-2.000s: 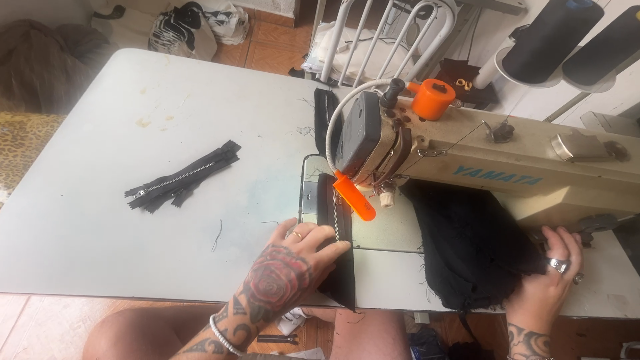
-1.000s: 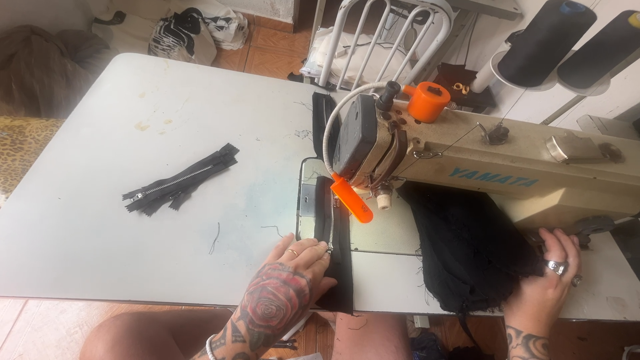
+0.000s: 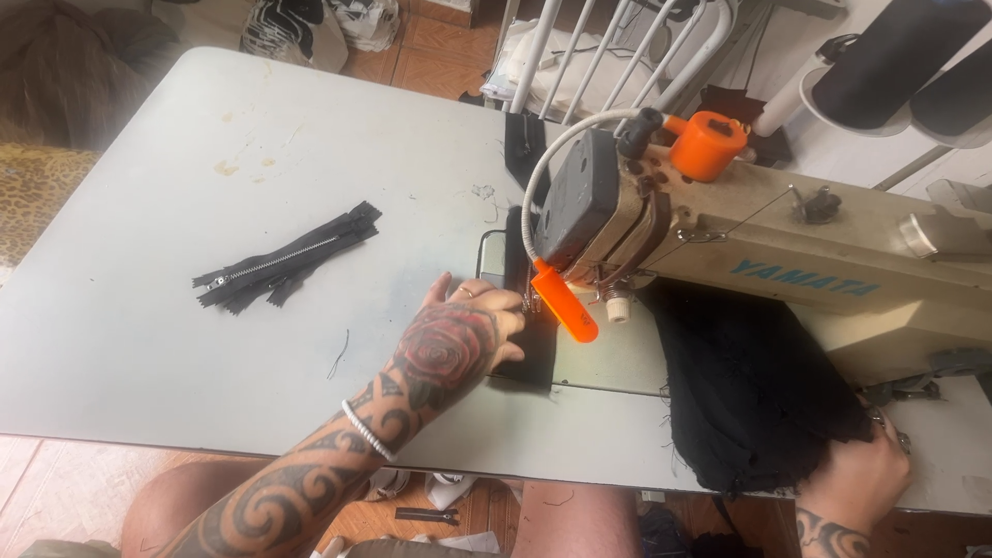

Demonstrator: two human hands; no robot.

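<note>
My left hand (image 3: 473, 333), tattooed with a rose, presses its fingertips on a black fabric strip (image 3: 535, 356) beside the needle area of the Yamata sewing machine (image 3: 798, 271). The fingers are bent; whether they pinch the strip or a zipper on it is hard to see. On the right, my right hand (image 3: 864, 465) grips the edge of a bunched black cloth (image 3: 744, 395) that lies under the machine arm. An orange lamp (image 3: 567, 304) on a flexible neck partly hides the needle area. Black zippers with metal teeth (image 3: 287, 260) lie on the table to the left.
Behind the machine head, another black strip with a zipper (image 3: 527, 151) lies at the table's (image 3: 155, 341) far edge. A white metal rack (image 3: 604, 54) stands beyond. Black thread cones (image 3: 891, 62) are at upper right. A loose thread (image 3: 339, 355) lies near my left forearm.
The black strip has moved away from me, farther under the machine head. My left hand has moved up along with it. My right hand has shifted slightly toward me with the cloth.
</note>
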